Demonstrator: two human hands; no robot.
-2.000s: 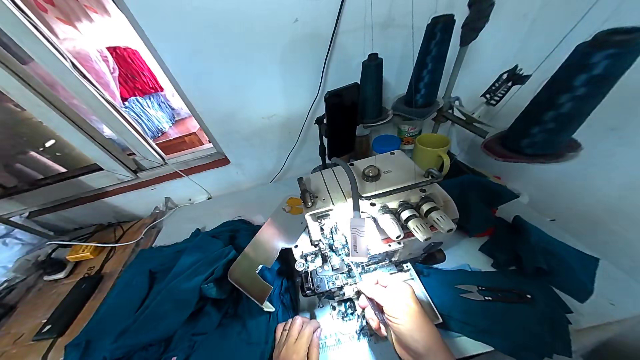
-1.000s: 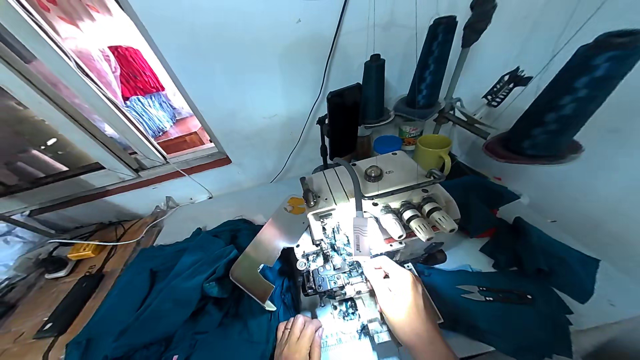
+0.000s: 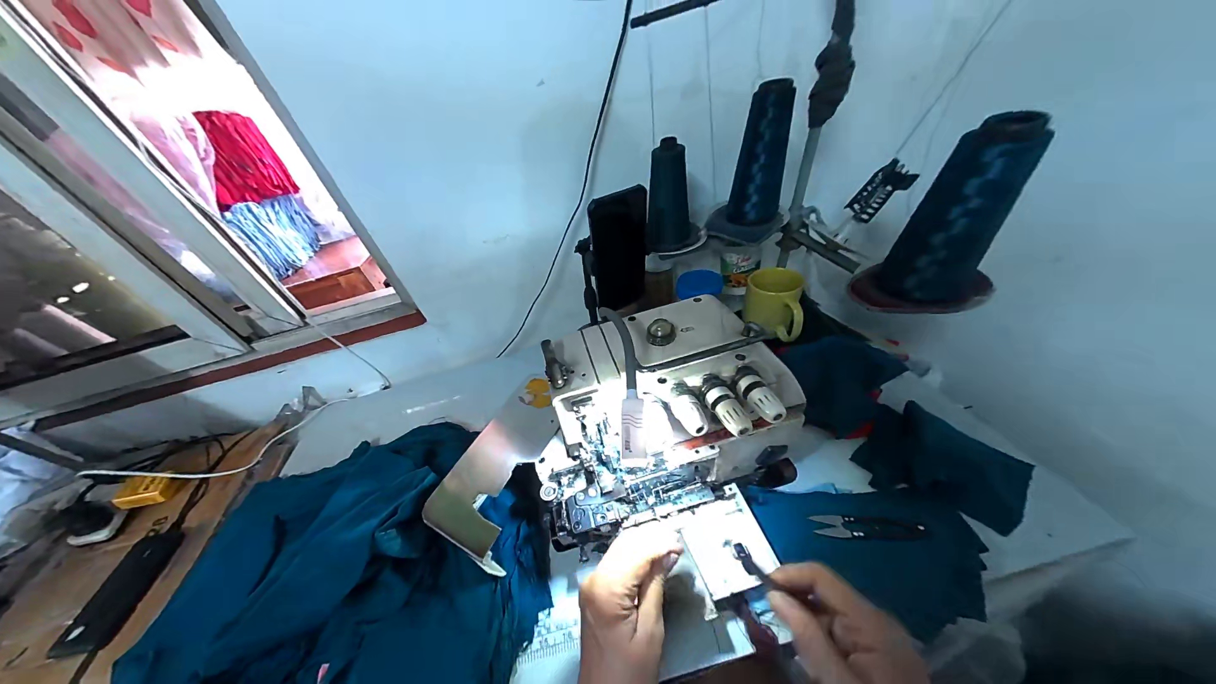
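Observation:
An overlock sewing machine [image 3: 679,380] stands lit by a small lamp, its looper area exposed. My left hand [image 3: 627,598] is just in front of it, thumb and index finger pinched together; whether a thread is between them is too small to tell. To its right, my right hand [image 3: 836,617] grips a slim dark tool [image 3: 755,565], likely tweezers, over the pale metal plate [image 3: 727,541]. Dark teal fabric [image 3: 361,560] lies heaped left of the machine. Thread snips [image 3: 869,527] rest on flat teal fabric [image 3: 855,570] at the right.
Behind the machine are a yellow mug [image 3: 774,299], a blue lid [image 3: 699,284], a phone [image 3: 617,247] on a holder and dark thread cones [image 3: 959,209]. A black power strip [image 3: 119,589] and cables lie on the wooden surface at the left, below a window.
Both hands have moved: the left has risen from the table front to just before the machine, and the right has drawn back from the needle area toward the lower right.

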